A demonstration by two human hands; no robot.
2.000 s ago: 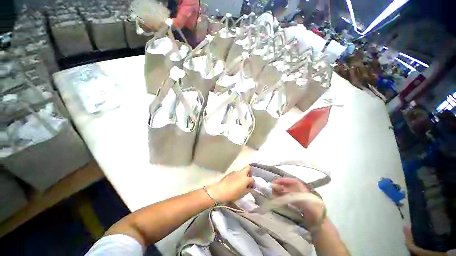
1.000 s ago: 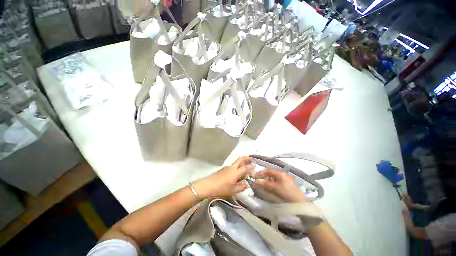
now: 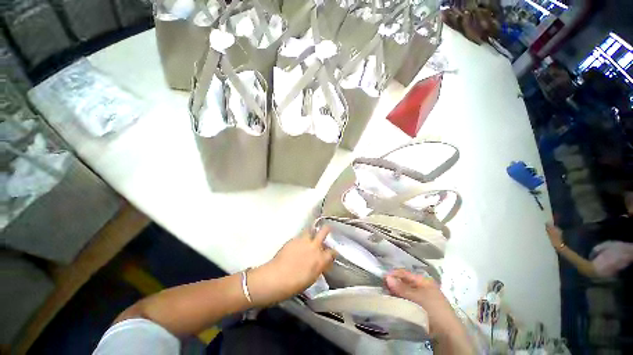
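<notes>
A taupe handbag [image 3: 409, 251] lies on the table near me with its opening towards me. White lining or tissue shows inside. My left hand [image 3: 305, 260] grips the left end of its rim. My right hand [image 3: 411, 286] is at the right part of the opening, its thumb and finger closed at the edge of the white material; whether it grips the rim or the material is unclear. Another handbag with arched handles [image 3: 434, 149] lies just beyond. A nearer bag handle [image 3: 378, 305] loops below my right hand and partly covers its wrist.
Upright handbags [image 3: 232, 156] stuffed with white tissue stand ahead. A red folded sign [image 3: 416, 107] and a blue object [image 3: 525, 175] are on the table [image 3: 493, 222]. Flat plastic bags [image 3: 94, 100] lie at left, small striped items [image 3: 491, 301] at lower right. A person's arm [image 3: 572, 256] is at right.
The view has shifted towards the near table. My hands have moved from deeper in the bag opening to its rim, further apart. More lying bags and the striped items now show.
</notes>
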